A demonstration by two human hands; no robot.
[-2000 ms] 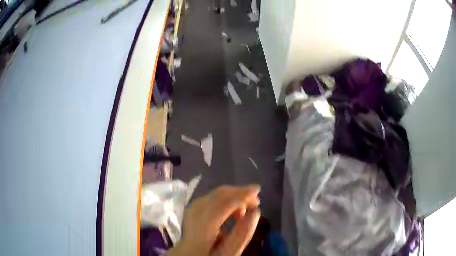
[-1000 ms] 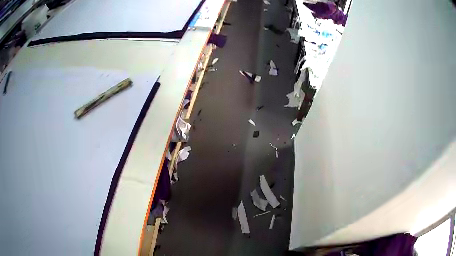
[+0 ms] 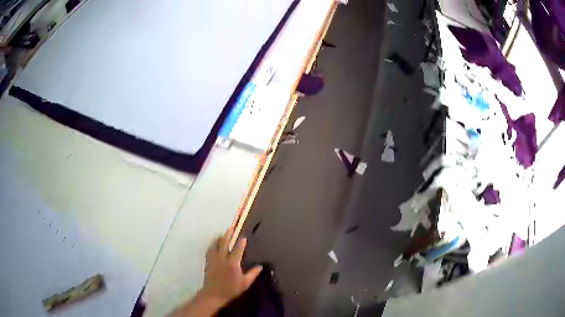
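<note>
My left hand point(image 3: 226, 272) is at the orange-brown edge of the pale cutting table point(image 3: 192, 229), palm down, fingers a little apart, holding nothing. My right hand is not in view. A paper-covered lay point(image 3: 155, 68) with a dark purple edge lies ahead on the table, its near corner pointing towards me. Another white paper surface point(image 3: 43, 247) is at the lower left, with a short yellowish patterned bar point(image 3: 74, 292) on it. A blue-and-white flat packet point(image 3: 238, 114) lies between the lay's corner and the table edge.
A grey floor aisle point(image 3: 316, 204) with scattered scraps runs along the table's right side. White, purple and blue offcuts point(image 3: 483, 142) are heaped at the right. A pale curved surface point(image 3: 495, 285) fills the lower right. A dark shape point(image 3: 266, 297) is beside my hand.
The view has moved forward along the table. The lay's corner and packet are nearer, and the bar has shifted to the lower left. My left hand, out of view one second ago, shows again.
</note>
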